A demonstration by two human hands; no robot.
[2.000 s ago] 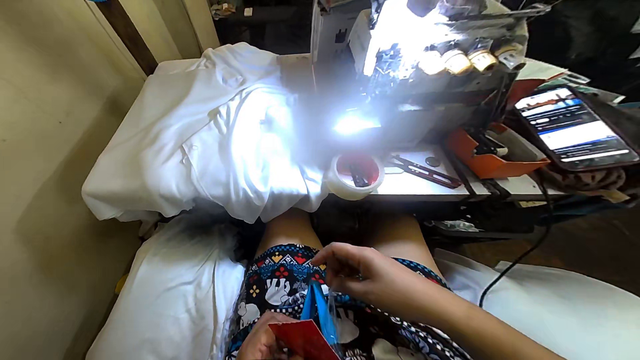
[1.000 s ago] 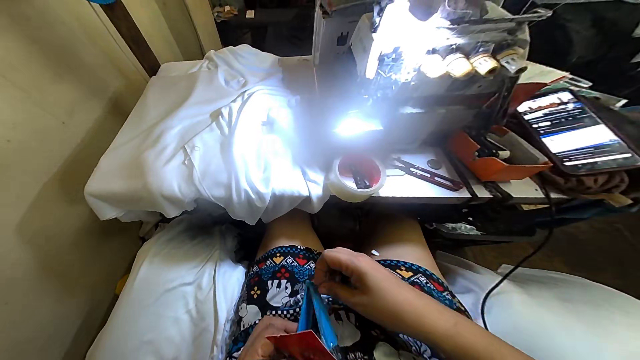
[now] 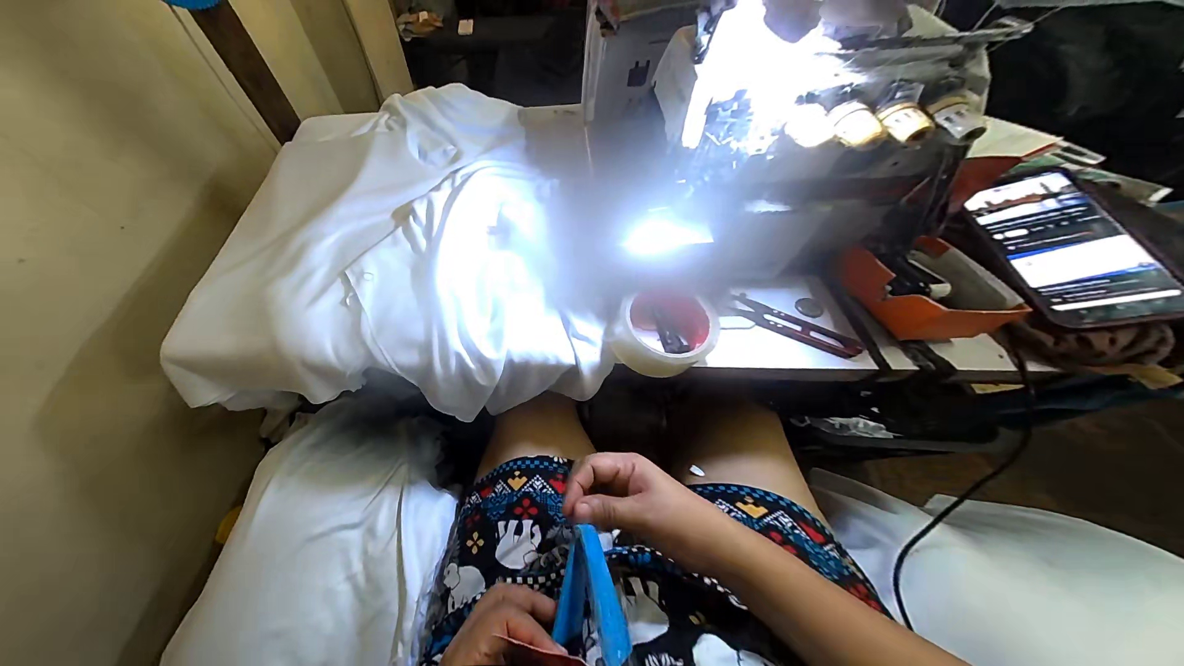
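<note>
My left hand [image 3: 504, 624] is low over my lap, closed on a folded blue strip [image 3: 597, 592] that stands up in a narrow upside-down V. A red piece [image 3: 532, 652] shows by the same hand at the bottom edge; what it belongs to is hidden. My right hand [image 3: 615, 495] is just above the strip's tip, with thumb and forefinger brought together; whether something thin lies between them cannot be made out. Beneath both hands is the patterned cloth [image 3: 518, 546] over my thighs. A tiny white scrap [image 3: 696, 471] rests on my leg.
White fabric [image 3: 305, 268] covers the table's left side. A tape roll [image 3: 661, 342] holding small dark items, thread snips [image 3: 800, 326] and an orange open box [image 3: 916, 310] stand along the front. A lit phone [image 3: 1078, 250] lies right; a dark cable [image 3: 962, 504] hangs down. Bright light glares off the machine.
The red piece has sunk towards the bottom edge, and more of the blue strip shows. My right hand's fingers have shifted slightly about the strip's top. The white scrap shows from one second ago.
</note>
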